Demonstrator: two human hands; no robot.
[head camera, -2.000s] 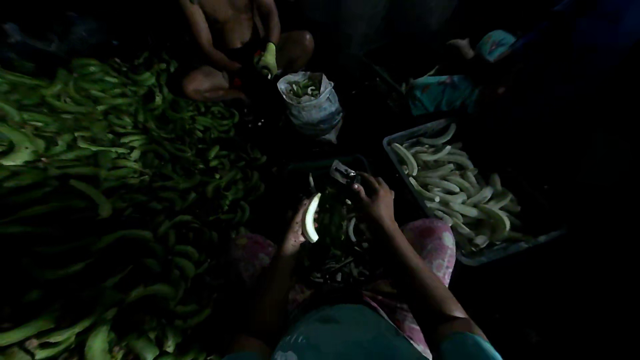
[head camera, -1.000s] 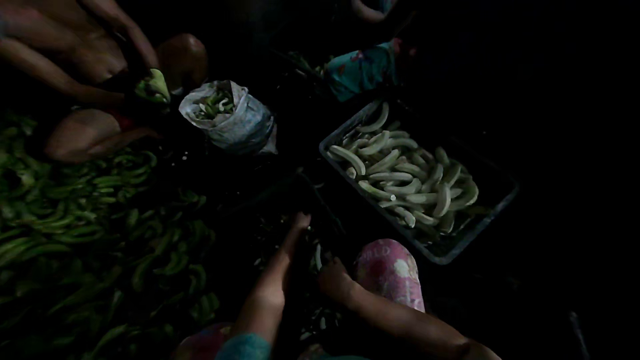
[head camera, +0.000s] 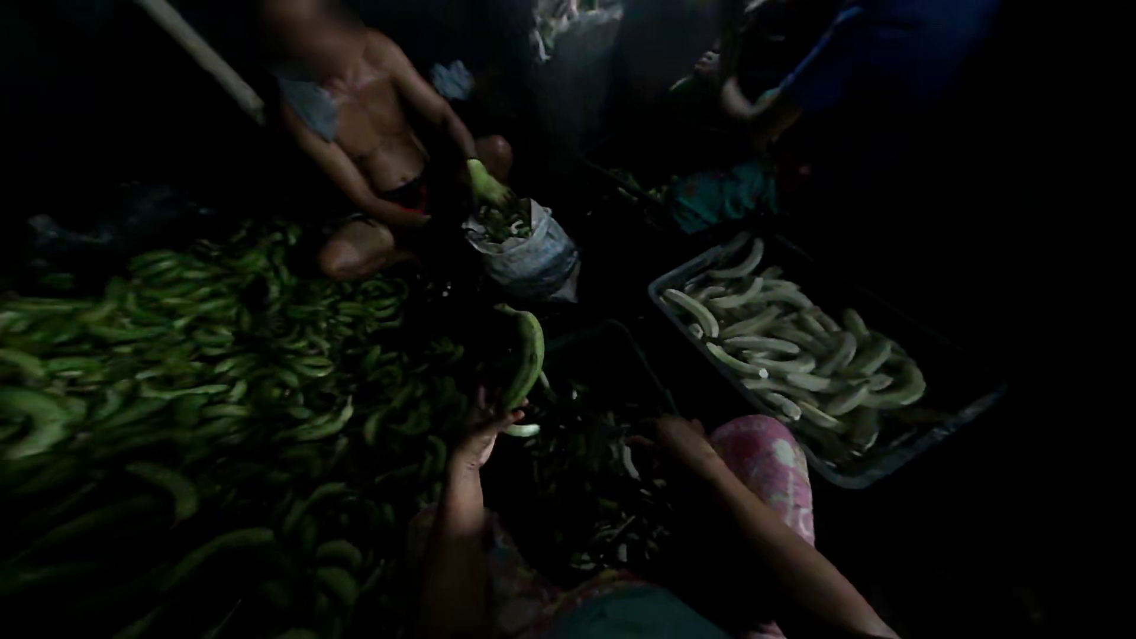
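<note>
My left hand (head camera: 484, 437) is closed round the lower end of an unpeeled green banana (head camera: 529, 355), which stands upright and curved above it. My right hand (head camera: 679, 441) is low over the right side of a dark crate (head camera: 621, 330) holding dark peel scraps (head camera: 612, 515); its fingers are in shadow, and whether it holds anything is hidden. To the right, peeled pale bananas (head camera: 799, 355) fill a large plastic crate (head camera: 856, 479). A big heap of green bananas (head camera: 204, 355) covers the ground on the left.
Across from me a person (head camera: 382, 124) sits with a gloved hand at the mouth of a white sack (head camera: 532, 257) of scraps. Another person (head camera: 852, 71) in blue is at the upper right, beside teal cloth (head camera: 723, 195). A pale pole (head camera: 209, 58) leans at the upper left.
The peeled banana seen in my left hand two seconds ago is no longer there; a green one is now in that hand. The seated person's gloved hand has moved to the sack. The view has shifted.
</note>
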